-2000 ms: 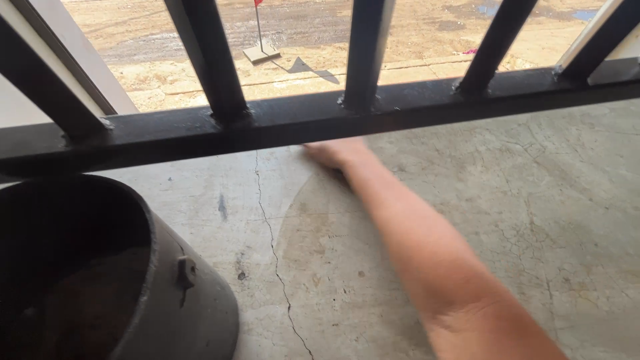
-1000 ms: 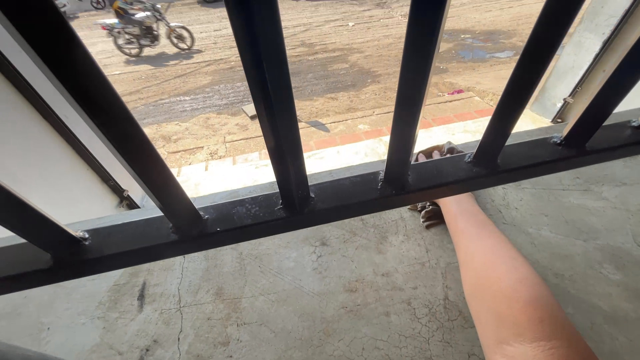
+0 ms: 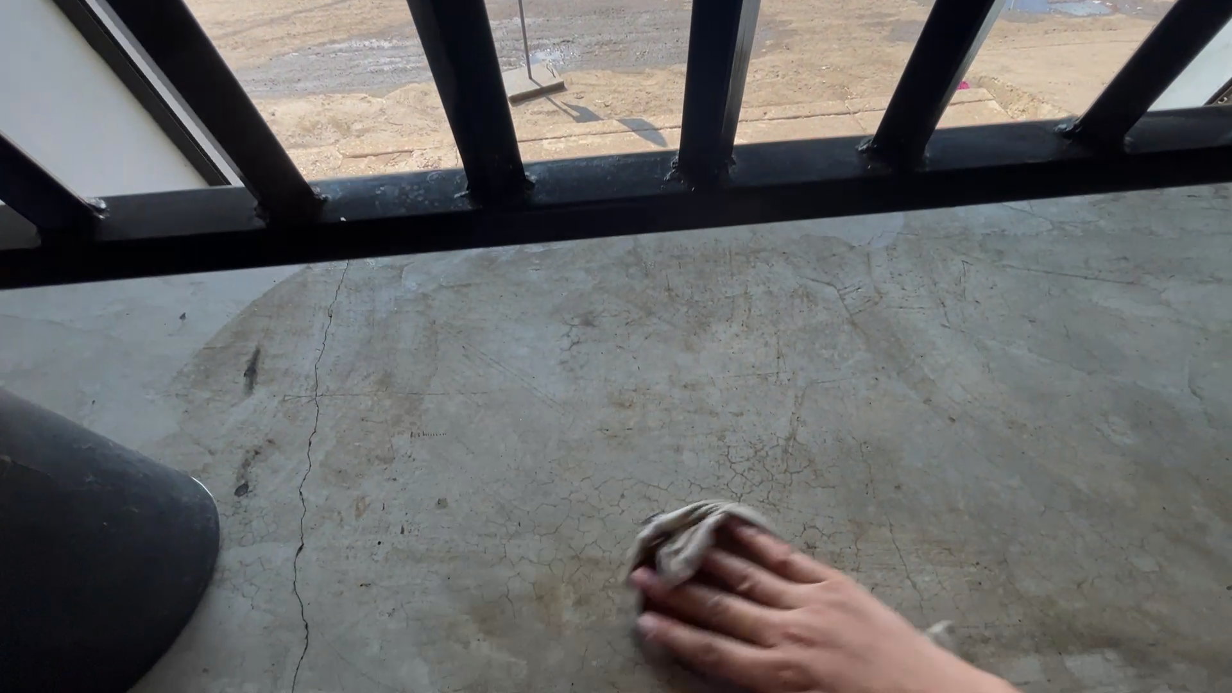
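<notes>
My right hand point(image 3: 770, 611) comes in from the bottom right, palm down, its fingers pressing a crumpled, light-coloured cloth point(image 3: 688, 539) against the cracked concrete floor point(image 3: 539, 404). The cloth bunches up in front of and between the fingertips. The hand is slightly blurred, and its lower edge is cut off by the frame. Brownish stains and fine cracks mark the floor around it. My left hand is out of view.
A black metal railing point(image 3: 577, 207) with slanted bars crosses above the floor. The rounded side of a black container point(image 3: 87, 549) stands at lower left. Beyond the bars lie sandy ground and a flat base with a thin pole point(image 3: 535, 83).
My right hand, with the cloth, has come back from under the railing's lower bar to the floor nearer me. The motorcycle seen outside one second ago is out of view.
</notes>
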